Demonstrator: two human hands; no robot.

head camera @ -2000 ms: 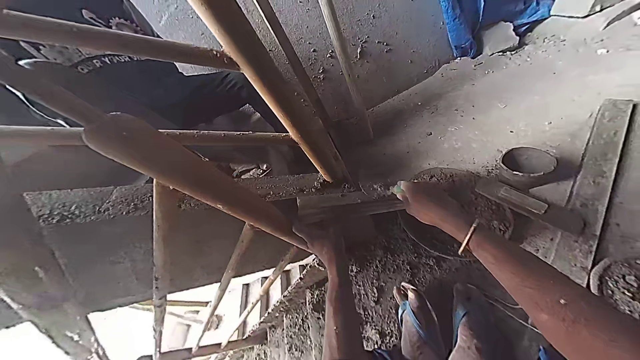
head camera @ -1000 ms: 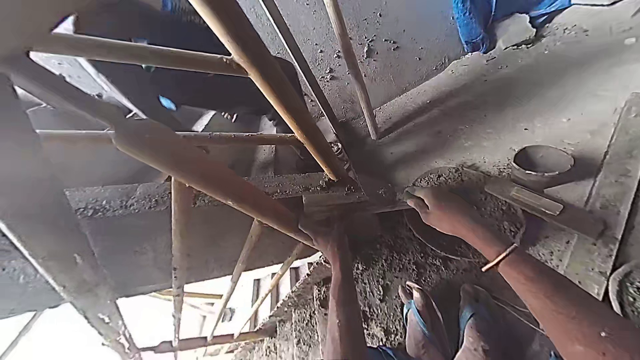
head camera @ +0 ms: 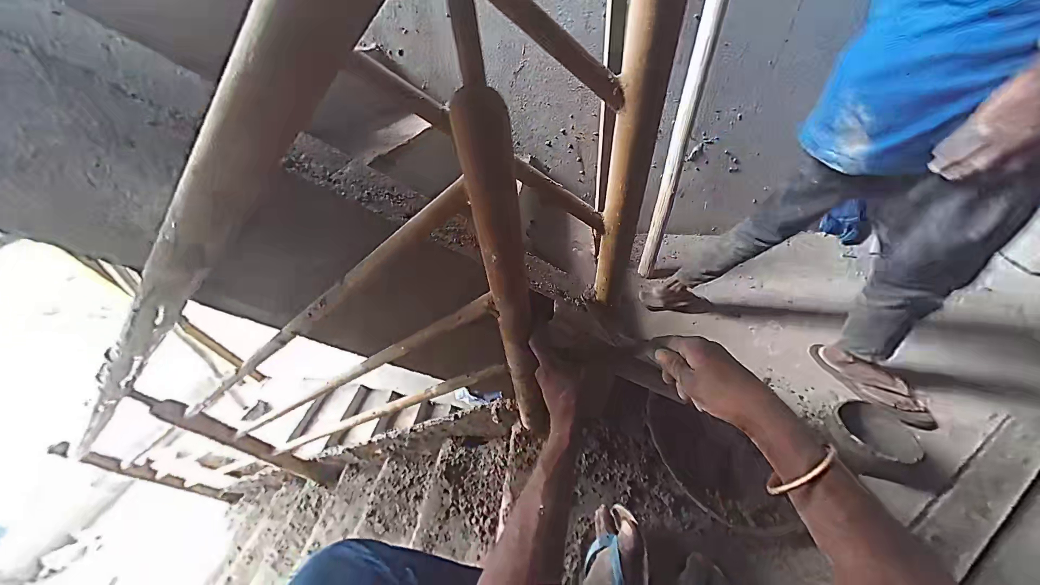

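My right hand (head camera: 707,378) is closed around the handle of what looks like a trowel (head camera: 597,329), whose flat blade points left toward the foot of a brown metal railing post (head camera: 634,162). Below the blade, a straight-edged board (head camera: 650,380) runs partly under my right hand. My left hand (head camera: 559,382) is beside the lower end of the thick brown handrail tube (head camera: 491,203), at the board's left side; shadow hides what its fingers grip. A round pan (head camera: 707,463) lies in shadow below my right hand.
A person in a blue shirt (head camera: 918,89) stands at the right, sandalled foot near a round bowl (head camera: 881,435). A long board (head camera: 975,496) lies lower right. Mortar-strewn stairs (head camera: 406,496) descend at lower left, beside slanting rails (head camera: 357,284).
A person in a blue shirt has come into view at the right. The view has turned, showing more of the stairs. My right hand stays by the board.
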